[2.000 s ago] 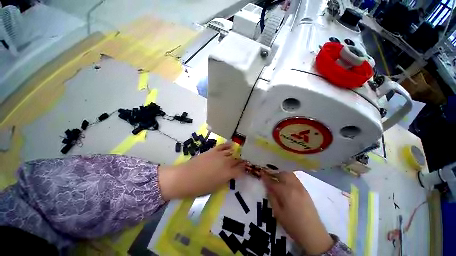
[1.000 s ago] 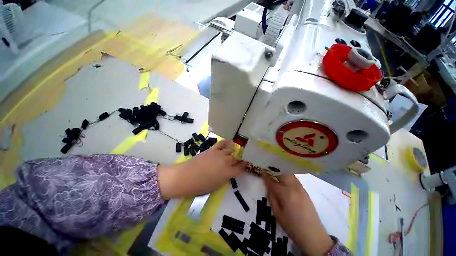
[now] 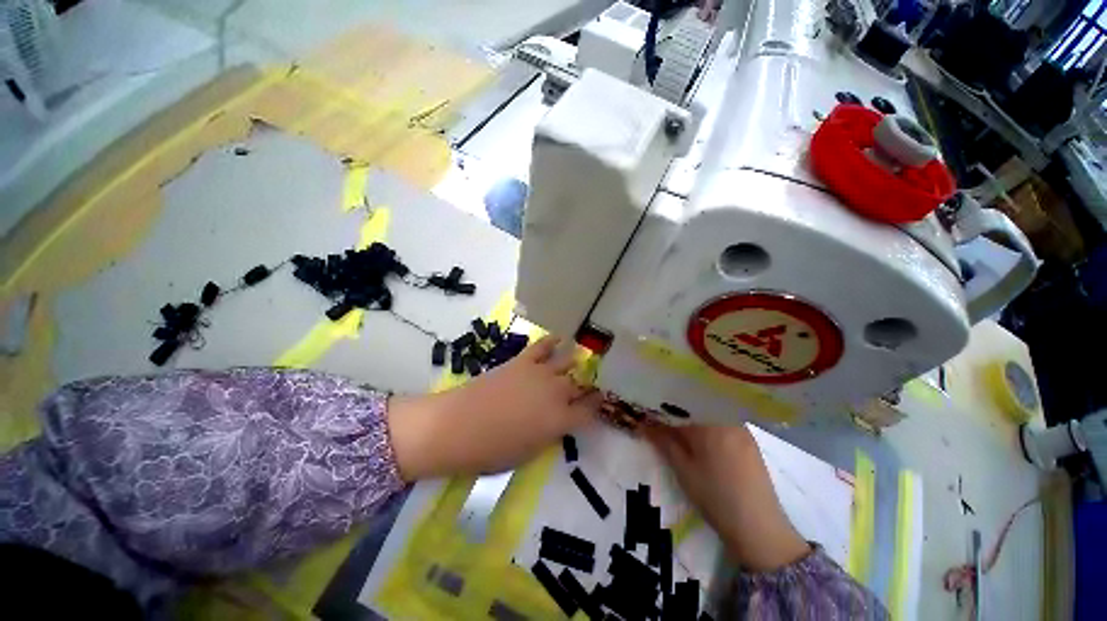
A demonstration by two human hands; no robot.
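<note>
My left hand point(image 3: 498, 412) is at the needle area, its fingertips under the front edge of the white sewing machine head point(image 3: 741, 261). My right hand point(image 3: 719, 476) is close beside it on the right, fingertips under the head too. What the fingertips hold, if anything, is hidden or too small to tell. Small brassy metal parts point(image 3: 622, 412) show between the hands. Loose flat black strips point(image 3: 625, 560) lie in a pile on the white sheet point(image 3: 795, 485) below. Sewn black pieces point(image 3: 352, 277) joined by thread lie in clusters to the left.
A red dish point(image 3: 876, 164) sits on top of the machine head. A yellow tape roll point(image 3: 1011, 388) is at the right of the table point(image 3: 243, 218). A thin tool point(image 3: 975, 570) and reddish cord point(image 3: 1002, 540) lie at the far right. Yellow tape point(image 3: 892, 534) edges the sheet.
The machine head appears shifted slightly right in view. My right hand has moved a little to the right, and more of its sleeve shows. My left hand stays nearly in place.
</note>
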